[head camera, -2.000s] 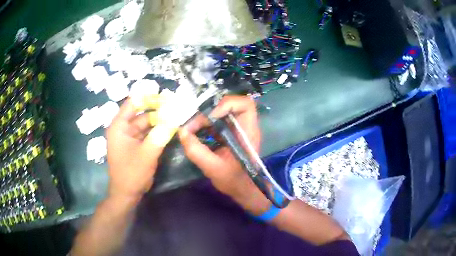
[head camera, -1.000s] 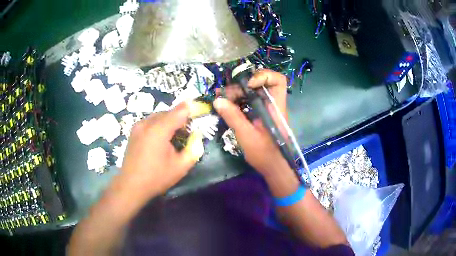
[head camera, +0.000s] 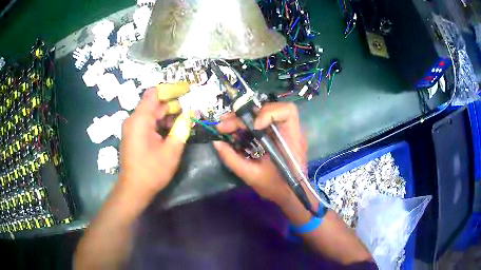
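My left hand (head camera: 150, 140), with yellow finger cots, holds a white plastic housing (head camera: 203, 100) just below the metal hood, its open side with metal bits showing. My right hand (head camera: 274, 147) holds the black soldering iron (head camera: 277, 158), whose tip points up and left towards the hood's rim. A whitish thin line runs along the iron. Thin green and blue lead wires (head camera: 205, 124) stretch between the housing and my right fingertips. The fingers partly hide the wires' ends and the small dark part there.
The hood (head camera: 211, 31) stands above the hands. White housings (head camera: 105, 126) lie to the left, wired parts (head camera: 300, 58) right of the hood. Circuit boards (head camera: 26, 147) line the left edge. A soldering station (head camera: 406, 47) stands at right; a blue bin (head camera: 329, 171) with a clear bag (head camera: 387, 221) sits lower right.
My left hand has moved left and up, turning the housing's open side into view. Wires now show between the hands. The right hand has moved slightly lower, still with the iron.
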